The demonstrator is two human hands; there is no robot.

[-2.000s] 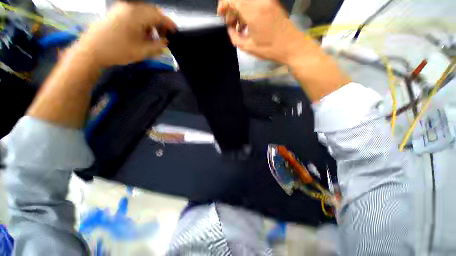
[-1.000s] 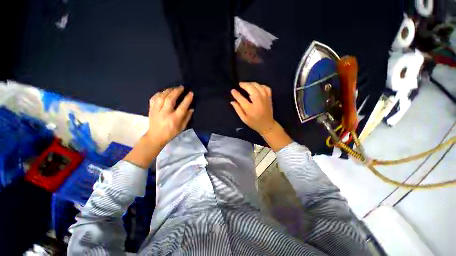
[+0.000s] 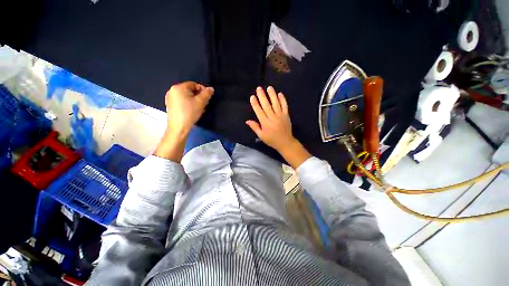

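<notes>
A narrow black garment piece (image 3: 231,61) lies on the black table cover (image 3: 128,50), running away from me; its edges are hard to see against the cover. My left hand (image 3: 187,109) is at its near left edge, fingers curled and thumb and forefinger pinched at the cloth; the pinched cloth itself is hard to make out. My right hand (image 3: 272,118) lies flat at the near right side, fingers apart, gripping nothing. The steam iron (image 3: 346,106), with silver-rimmed plate and orange-brown handle, stands to the right of my right hand, untouched.
A torn white patch (image 3: 287,42) shows beyond my right hand. Yellow-tan hoses (image 3: 435,191) run right from the iron. White tape rolls (image 3: 434,103) are at the right edge. A red crate (image 3: 47,162) and blue crate (image 3: 95,187) stand low left.
The garment, held up earlier, is now down on the table. Since the last frame, my left fingers have curled into a pinch; my right hand has shifted slightly left and its fingers have straightened.
</notes>
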